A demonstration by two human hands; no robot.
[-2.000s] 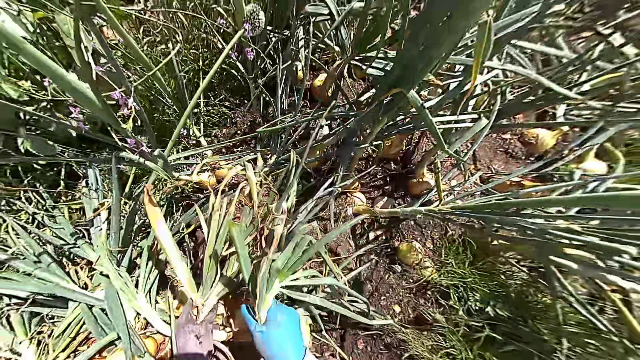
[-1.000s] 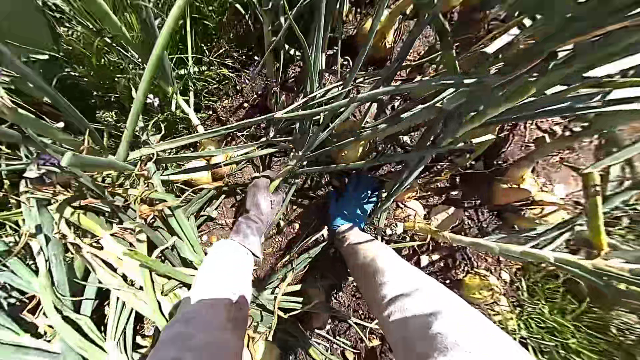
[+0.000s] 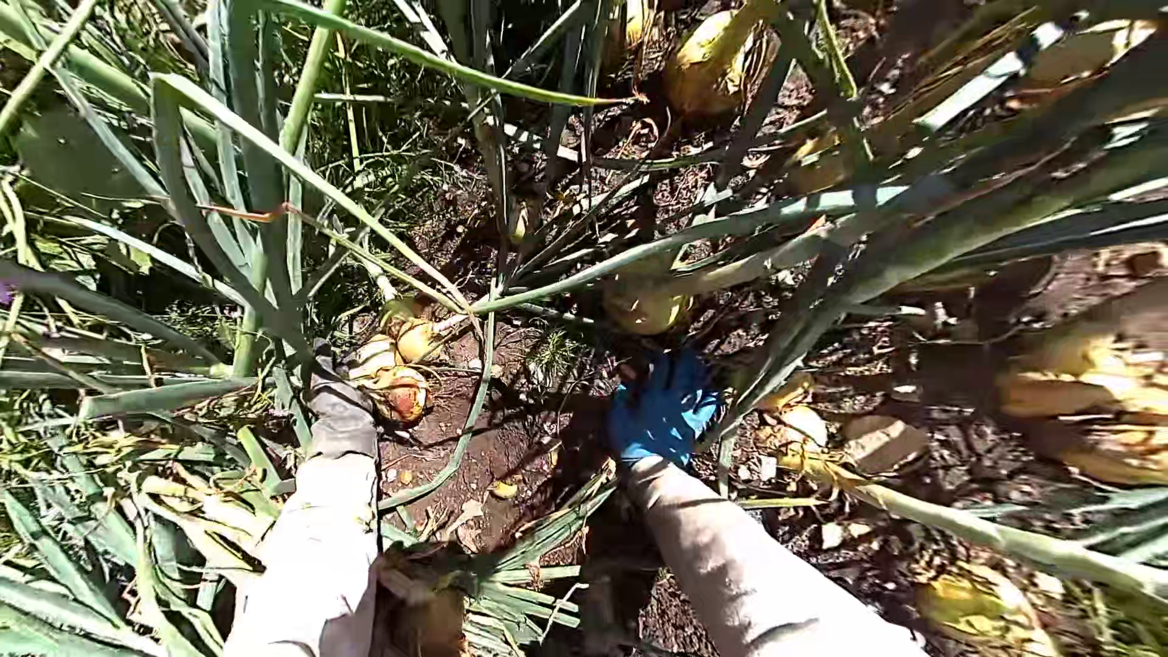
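Observation:
My left hand (image 3: 339, 406), in a dark grey glove, is at the necks of several small onions (image 3: 401, 374) at left centre; their green leaves rise beside it, and its fingers are partly hidden. My right hand (image 3: 664, 406), in a blue glove, is low over the soil, just below a yellow onion bulb (image 3: 646, 308). Its fingers are bent and shaded, so whether they hold anything does not show. Right of it lie pale onion bulbs (image 3: 803, 427) with a long thick stalk (image 3: 985, 538).
Long green onion leaves (image 3: 876, 265) cross the upper right. A large onion (image 3: 712, 64) stands at the top, and more bulbs (image 3: 1086, 392) are at the right. Pulled onion tops (image 3: 201, 520) lie at lower left, cut-looking leaves (image 3: 529, 593) at bottom centre. Bare soil (image 3: 465, 465) shows between my arms.
Two seconds ago both hands were at the bottom edge by bunched onion leaves; now they reach forward and apart. Since one second ago my left hand has come to the small onions at left.

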